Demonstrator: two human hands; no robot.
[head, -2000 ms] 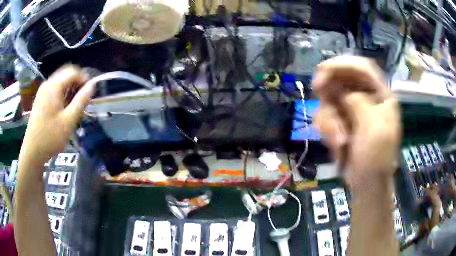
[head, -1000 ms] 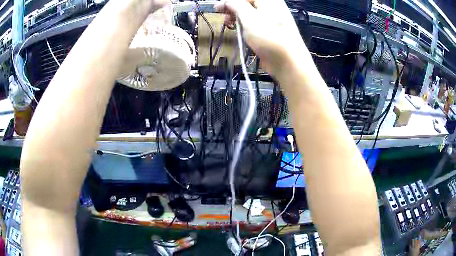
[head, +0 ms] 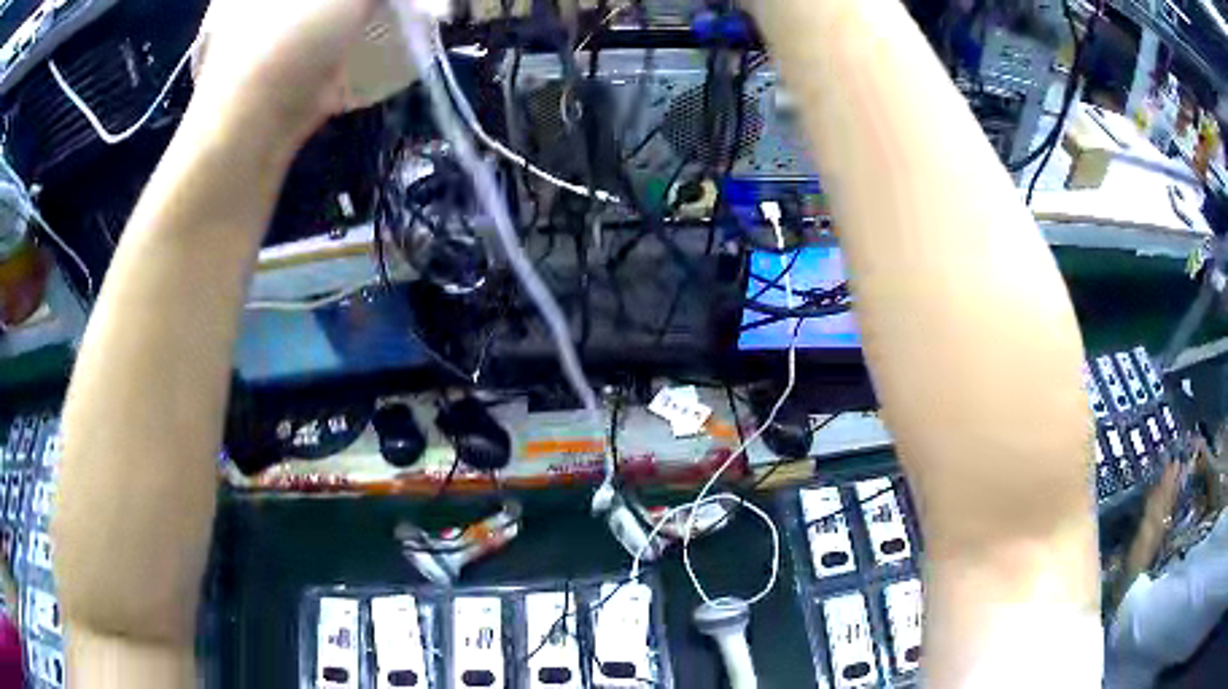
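A white cable (head: 505,229) runs from the top edge beside my left hand down to the ledge. A thinner white cord with a small plug (head: 606,197) branches across the PC cables. My left hand (head: 290,61) is at the top left, blurred and partly cut off, in front of the pale fan (head: 381,65); its fingers and any grip cannot be made out. My right forearm rises along the right, and its hand is beyond the top edge. Below, white handheld units (head: 477,643) lie in a clear tray, with a barcode scanner (head: 729,641) to their right.
A ledge with orange-red tape (head: 562,448) holds black mice (head: 474,432) and a paper scrap (head: 681,409). Tangled black cables hang before a metal PC case (head: 539,101) and a lit blue screen (head: 822,327). More unit trays stand right and far left. Another person's sleeve (head: 1185,608) shows at right.
The view has tilted down, bringing the trays and scanner back into sight. My right hand has left the top of the picture. The white cable now slants towards my left hand's side.
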